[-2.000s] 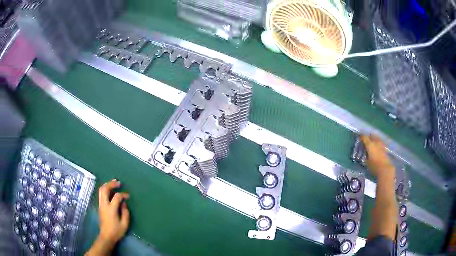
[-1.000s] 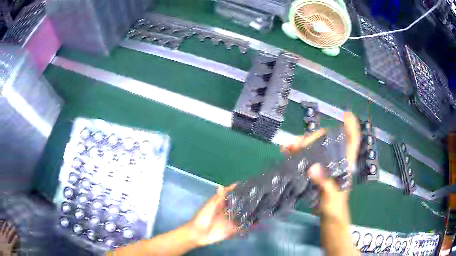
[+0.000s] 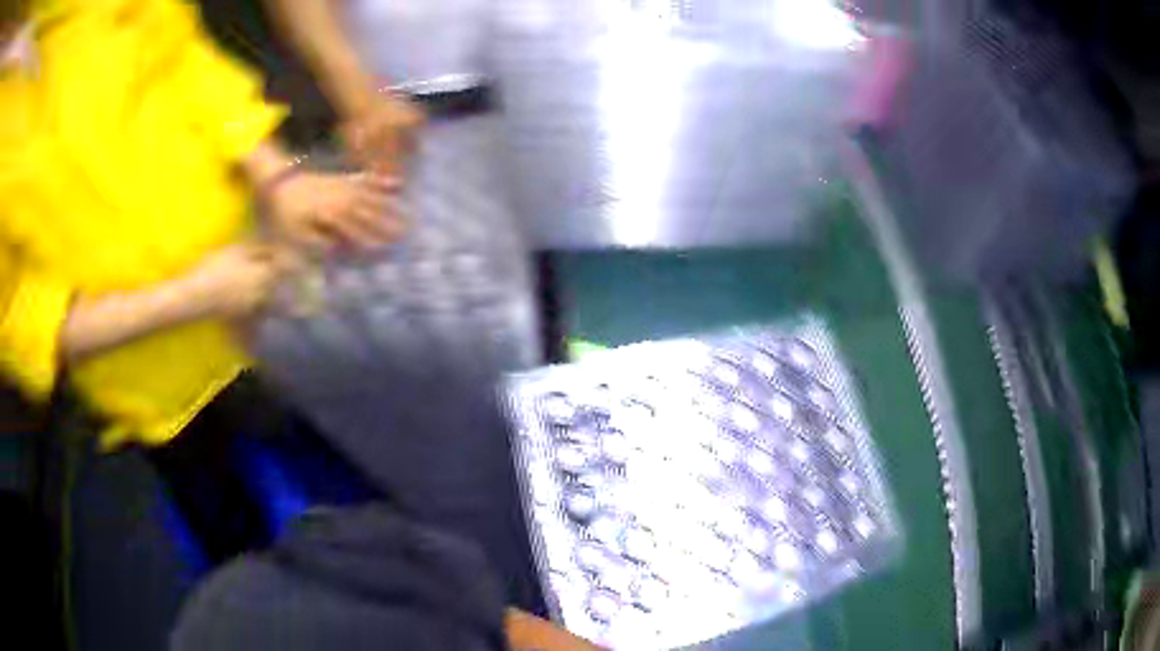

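Observation:
A filled blister tray (image 3: 693, 477) with a grid of round parts lies on the green bench in front of me, blurred and glaring white. A dark sleeve (image 3: 344, 585) at the bottom edge ends in a short piece of bare forearm, which looks like my left arm. The picture's edge cuts it off, and my left hand is out of the picture. My right hand is also out of the picture. Whether either hand holds anything is hidden.
A person in a yellow top (image 3: 127, 216) stands at the left, hands over another tray of rounds (image 3: 445, 280). Another forearm reaches in above. Tall grey stacks (image 3: 674, 140) stand behind the tray, near a pink block (image 3: 880, 83). Pale strips (image 3: 935, 407) cross the bench at right.
The view has swung left. My hands, which held a thick block of loaded strips, have left the picture, along with the fan and strip stacks. The yellow-clad person has come into view.

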